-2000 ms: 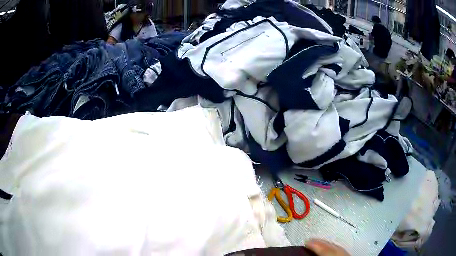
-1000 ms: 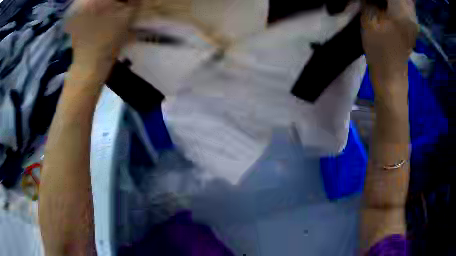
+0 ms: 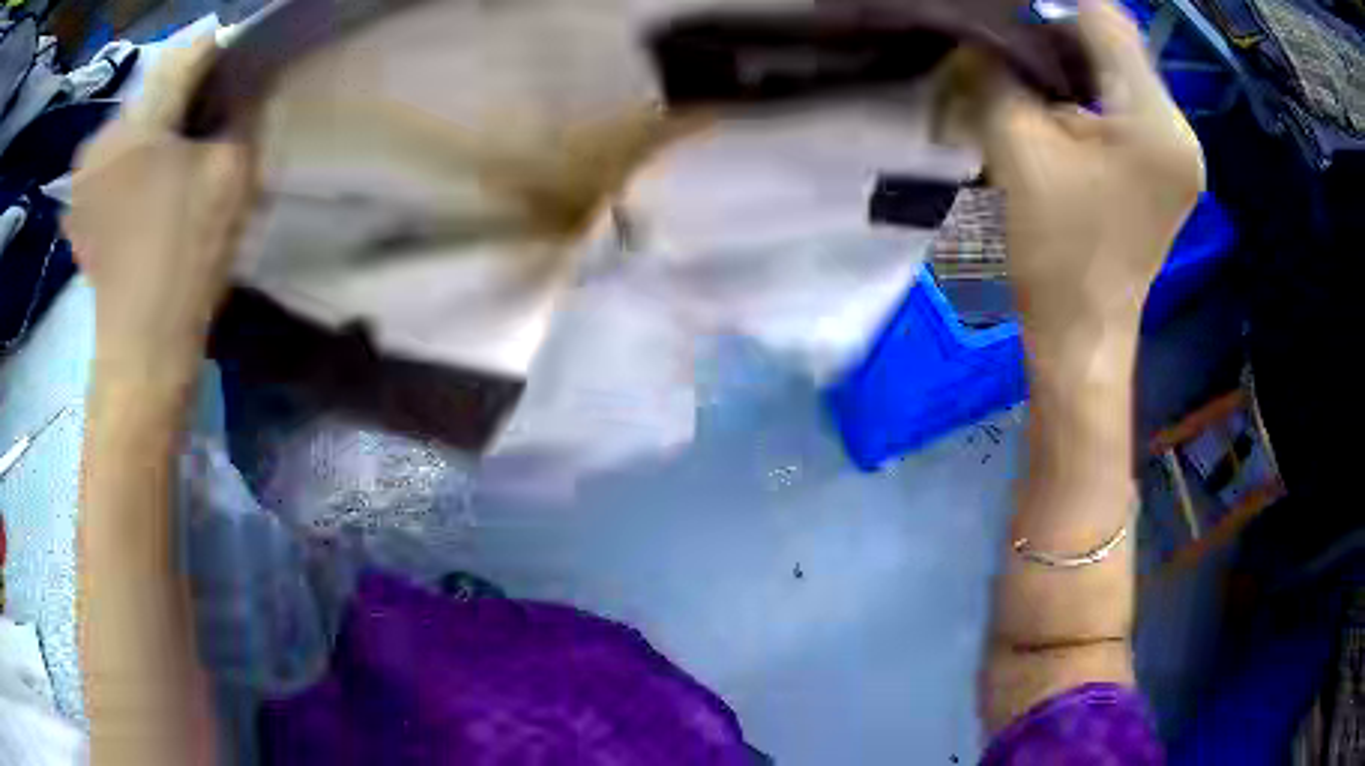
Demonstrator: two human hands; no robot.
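White trousers or shorts (image 3: 434,165) with a dark brown waistband (image 3: 808,60) hang stretched between my hands in the upper half of the view, blurred by motion. My left hand (image 3: 157,225) is closed round the waistband at the upper left. My right hand (image 3: 1085,180) is closed round its other side at the upper right. The dark band's open ends hang down below, one left of centre and one nearer my right hand. The legs hang over the grey floor; their far parts are hidden or blurred.
The pale speckled table (image 3: 45,449) shows at the left edge, with part of a slim white tool (image 3: 15,454) on it. A blue bin (image 3: 928,382) stands on the grey floor (image 3: 779,599) beyond my purple-clothed lap (image 3: 509,681). Dark items and a wooden-edged object lie at right.
Two seconds ago the white piece lay on the table near the scissors. It is now held up over the floor. Since one second ago, the hands have lowered slightly and more waistband shows.
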